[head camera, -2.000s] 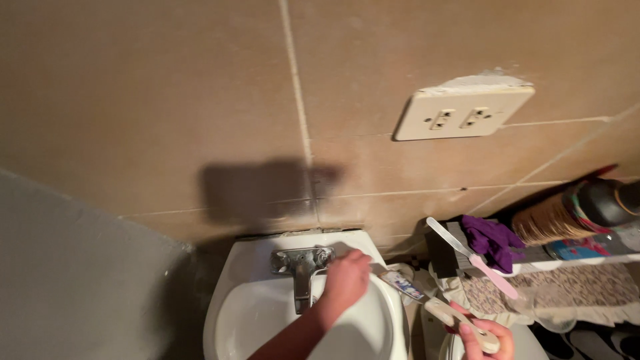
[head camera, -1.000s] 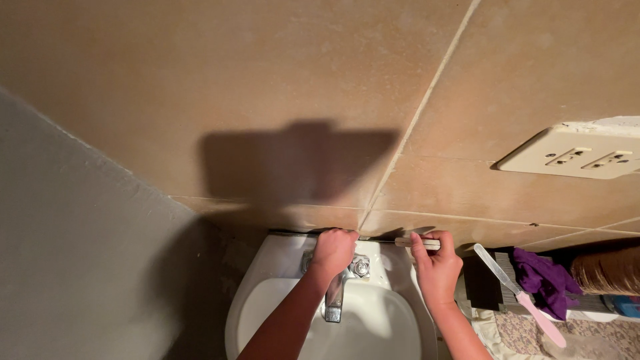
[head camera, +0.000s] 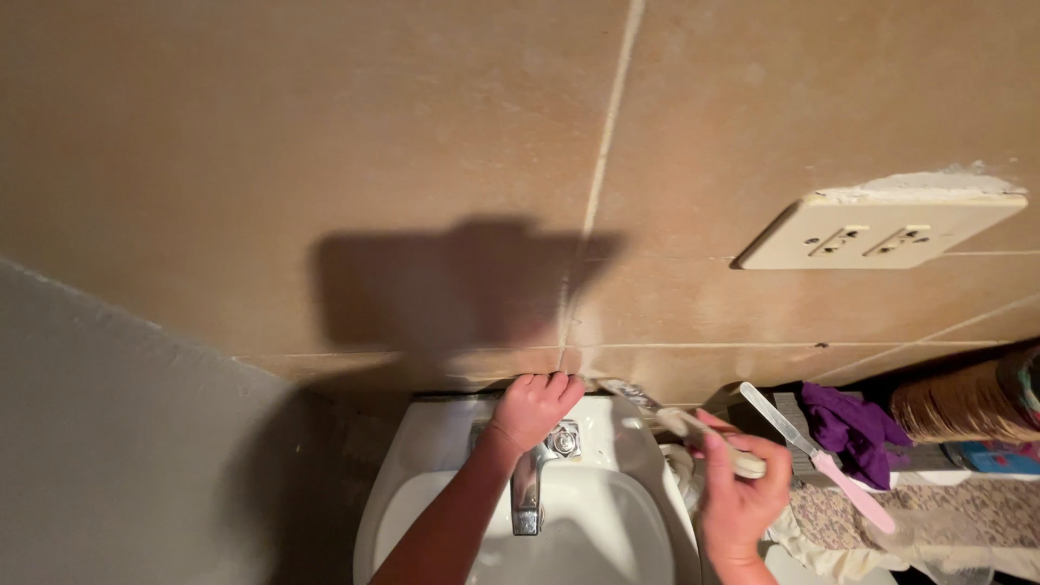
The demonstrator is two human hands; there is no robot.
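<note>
My left hand (head camera: 538, 406) rests at the back rim of the white sink (head camera: 435, 426), its fingers curled at the joint with the tiled wall (head camera: 455, 162); whether it holds anything is hidden. Just below it is the chrome faucet (head camera: 526, 496). Gripped in my right hand (head camera: 739, 487), to the right of the sink, is a putty knife (head camera: 678, 422) with a pale handle. Its stained metal blade points up and left, with the tip close to the wall at the sink's back right corner.
A pink-handled spatula (head camera: 849, 491) lies at the right beside a purple cloth (head camera: 853, 431). Behind them is a cord-wrapped bottle (head camera: 951, 398). An outlet plate (head camera: 877, 236) is on the wall above. A grey wall (head camera: 122, 439) bounds the left side.
My right hand has drawn back from the sink's back edge toward the right, still holding the putty knife. My left hand stays at the back rim near the faucet.
</note>
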